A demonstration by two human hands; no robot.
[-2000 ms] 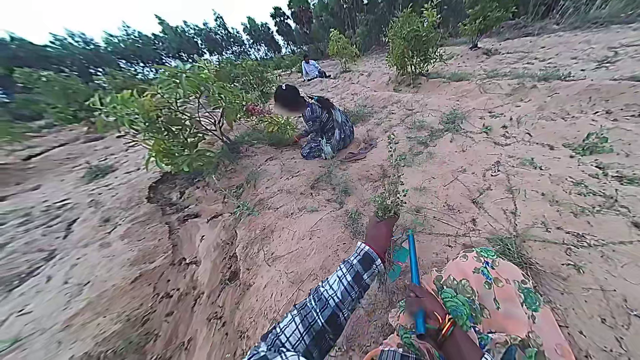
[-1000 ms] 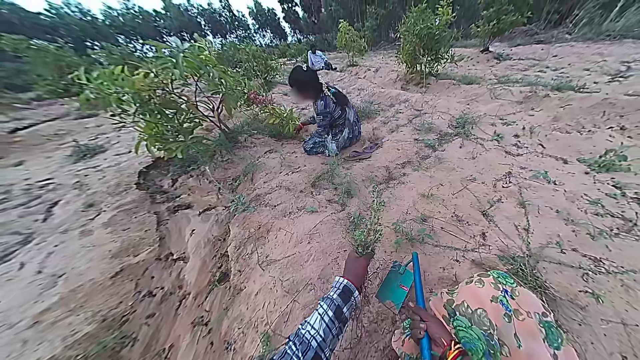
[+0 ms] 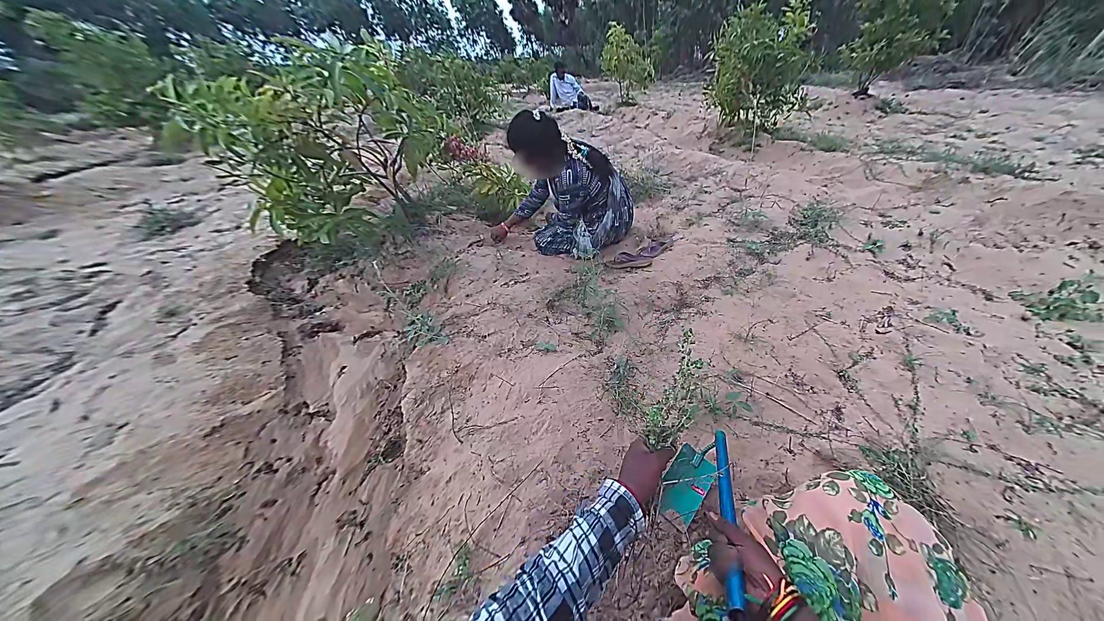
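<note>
My left hand (image 3: 645, 470), below a checked sleeve, is closed around the lower stems of a leafy green weed (image 3: 677, 401) at the lower middle. Right beside it, low over the sandy soil, is the flat green metal blade (image 3: 687, 485) of a hand hoe. The hoe's blue tubular handle (image 3: 726, 492) runs down to my right hand (image 3: 743, 556), whose fingers wrap around it near the floral cloth over my knee. Where the weed's roots meet the ground is hidden by my left hand.
A person (image 3: 582, 194) crouches ahead beside a leafy shrub (image 3: 319, 138), with sandals (image 3: 642, 253) behind. Another person (image 3: 566, 90) sits farther back. An eroded edge (image 3: 293, 345) runs down the left. Low weeds (image 3: 815, 222) and dry stems dot the sandy slope.
The hoe blade, seen nearly edge-on two seconds ago, shows its flat face and now sits beside my left hand. Both hands keep their holds.
</note>
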